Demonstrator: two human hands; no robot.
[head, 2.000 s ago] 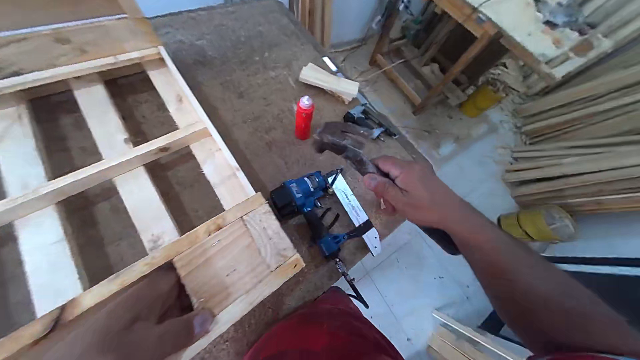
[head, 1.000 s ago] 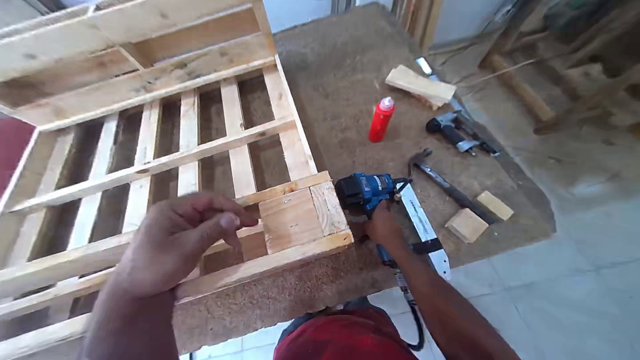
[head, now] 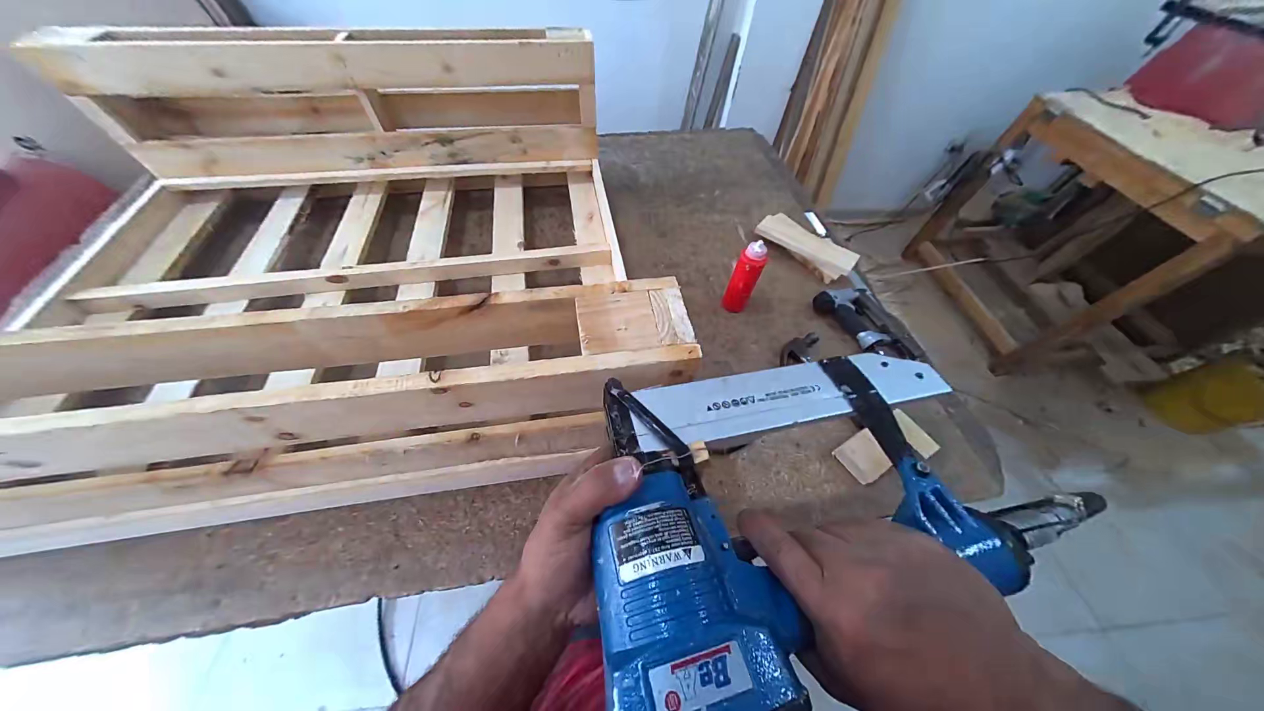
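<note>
A blue pneumatic nail gun (head: 671, 583) with a long silver magazine (head: 760, 400) is held up close to the camera. My right hand (head: 889, 602) grips its handle at the right. My left hand (head: 573, 543) holds the left side of the body near the black nose, thumb on top. The nose is near the front rail of a slatted wooden frame (head: 454, 395); whether they touch I cannot tell. A wooden block (head: 622, 321) sits between two rails at the frame's right corner. Behind the magazine, a hammer (head: 798, 349) is mostly hidden.
On the worktable (head: 681, 188) stand a red bottle (head: 745, 276), wood offcuts (head: 805, 245), a second air tool (head: 854, 321) and small wood blocks (head: 864, 454). A wooden workbench (head: 1136, 188) stands at the right, with a yellow container (head: 1205, 395) on the floor.
The nail gun, lying on the table two seconds ago, is now lifted in both hands. The hammer, in my right hand two seconds ago, lies on the table. The view has shifted.
</note>
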